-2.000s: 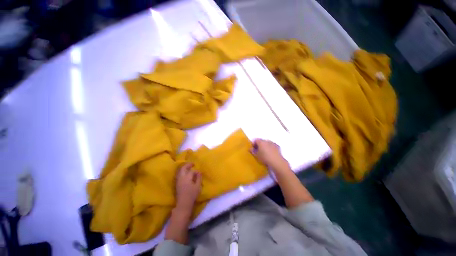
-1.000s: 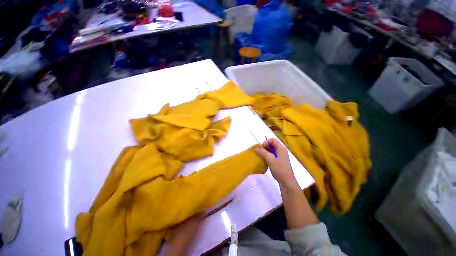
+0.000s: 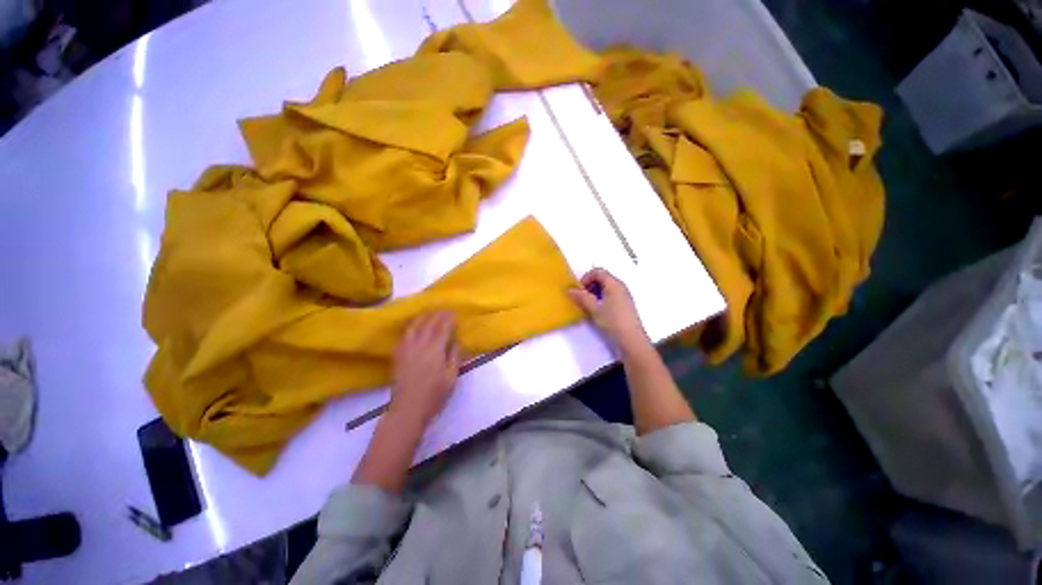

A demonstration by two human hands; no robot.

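A mustard-yellow garment [image 3: 343, 149] lies heaped on the glossy white table. One sleeve [image 3: 514, 286] lies flat, its straight end towards the right. My left hand [image 3: 427, 363] rests on the sleeve, fingers on the cloth. My right hand [image 3: 606, 302] is at the near corner of the sleeve end, with a small blue-purple pen [image 3: 595, 290] partly hidden in its fingers. A thin dark brown strip [image 3: 486, 358] lies along the near side of the sleeve, partly covered by my left hand and the cloth.
A white tub [image 3: 731, 46] beside the table holds yellow garments [image 3: 777, 217] hanging over its side. A black phone [image 3: 170, 474], small snips [image 3: 149, 523], a pale grey bundle [image 3: 16, 394] and a dark cylinder [image 3: 43, 536] lie at left. Pale bins [image 3: 937, 400] stand right.
The sleeve, lifted and stretched a second ago, now lies flat. My left hand has moved up onto it; my right hand is back at its end. The view tilts further down, showing the brown strip.
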